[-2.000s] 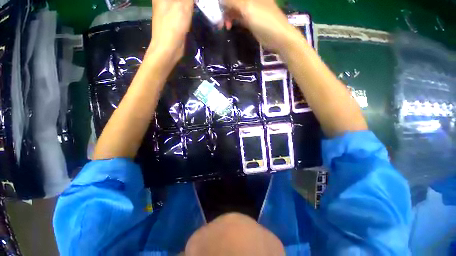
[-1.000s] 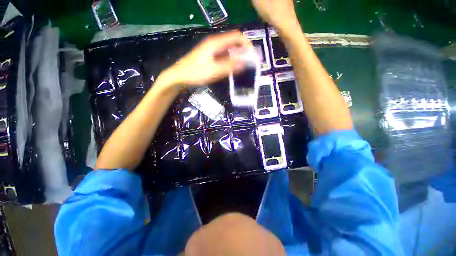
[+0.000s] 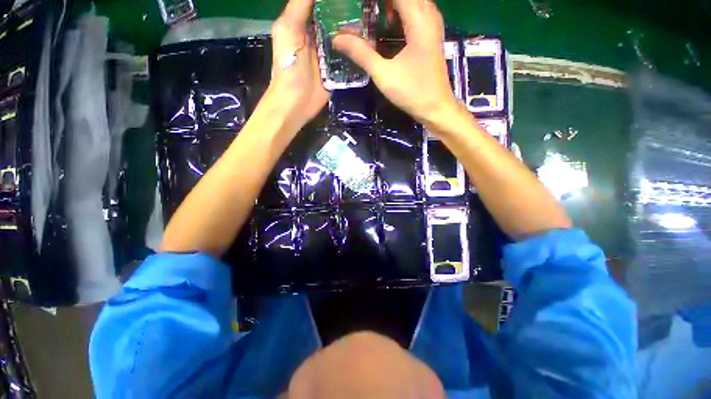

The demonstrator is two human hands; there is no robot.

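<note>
My left hand (image 3: 298,58) and my right hand (image 3: 405,66) hold a part-built phone (image 3: 344,70) between them at the top edge of the view. Its white rim surrounds a green face, and my right thumb lies on that face. The black tray (image 3: 210,164) lies below my hands. A green and silvery circuit board (image 3: 345,164) lies tilted, loose on the middle of the tray. Several white-framed front housings (image 3: 449,245) sit in pockets at the tray's right side, partly hidden by my right forearm.
Whitish foam sheets (image 3: 82,156) and a dark neighbouring filled tray (image 3: 12,156) are at the left. A finished unit (image 3: 177,9) lies at the far edge. Small silvery parts (image 3: 563,175) lie right of the tray. Clear trays (image 3: 674,187) are at the far right.
The housing that my left hand held blurred over the tray is now up at the far edge in both hands, its green face showing. My right hand has come back to it.
</note>
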